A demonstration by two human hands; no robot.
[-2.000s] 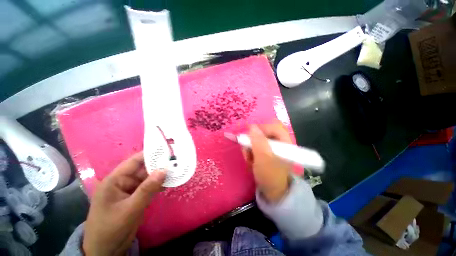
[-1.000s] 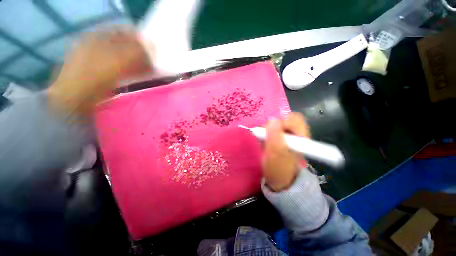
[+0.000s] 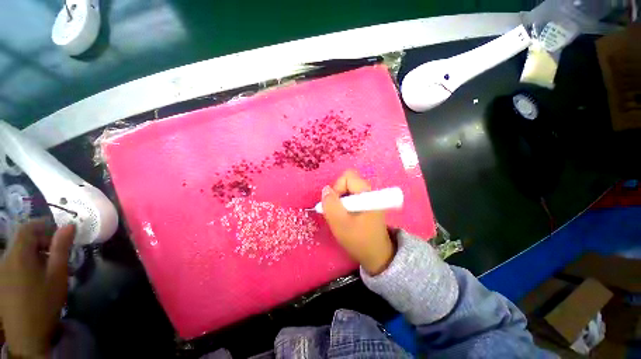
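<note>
My right hand point(image 3: 357, 223) holds a white pen screwdriver point(image 3: 371, 200) over the pink pad point(image 3: 183, 280). Its thin tip is at the right edge of the pile of silver screws point(image 3: 270, 228). Dark screws point(image 3: 316, 146) lie farther back on the pad in two joined patches. My left hand point(image 3: 35, 280) is at the left edge, its fingertips at the wide end of a white handle housing point(image 3: 81, 210) with a short dark wire. Whether the fingers grip it I cannot tell.
Another white housing point(image 3: 76, 28) lies on the green belt point(image 3: 281, 28), beyond its white rail point(image 3: 211, 73). A white housing point(image 3: 429, 83), a black housing point(image 3: 531, 147) and a plastic bag point(image 3: 552, 42) are at right. Round toothed parts point(image 3: 15, 200) lie at left. Cardboard boxes point(image 3: 580, 305) are at right.
The white housing my left hand held over the pad is gone from there; one now lies on the belt. My left hand went to the belt, then back left. The driver tip moved from the dark to the silver screws.
</note>
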